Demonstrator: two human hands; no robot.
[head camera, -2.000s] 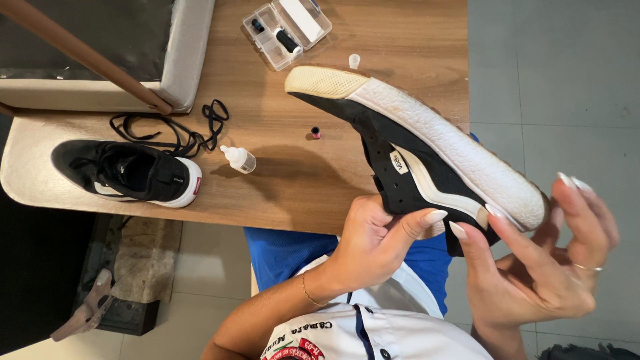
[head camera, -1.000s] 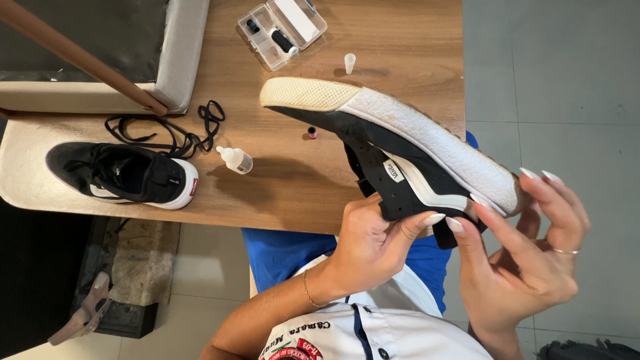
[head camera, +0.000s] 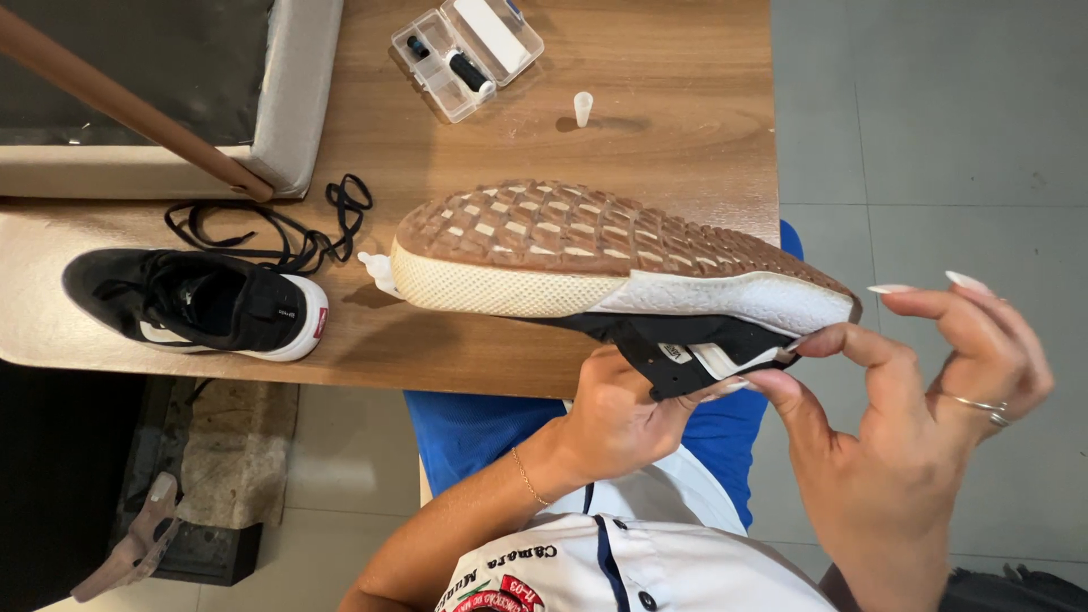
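Note:
A black and white sneaker (head camera: 710, 297) without laces is held over the table edge, tilted so its brown patterned outsole faces up and away. My left hand (head camera: 629, 416) grips the upper from below, its fingers partly hidden behind the black eyelet flap. My right hand (head camera: 892, 399) pinches the heel end between thumb and index finger, the other fingers raised. The matching sneaker (head camera: 195, 304) lies on its sole at the left of the table. Black shoelaces (head camera: 285, 234) lie loose beside it. A small white bottle (head camera: 380, 274) shows partly behind the held shoe's toe.
On the wooden table (head camera: 680, 51) are an open clear plastic box (head camera: 455, 102) with a black thread spool (head camera: 470, 72), and a small translucent cap (head camera: 582, 109). An upholstered piece of furniture (head camera: 293, 102) stands at the upper left. A clear sandal (head camera: 136, 535) is at the lower left.
The held sneaker has rolled so that its brown outsole shows; before, mostly its white sidewall was seen. The shoe now covers the small dark item on the table and part of the bottle.

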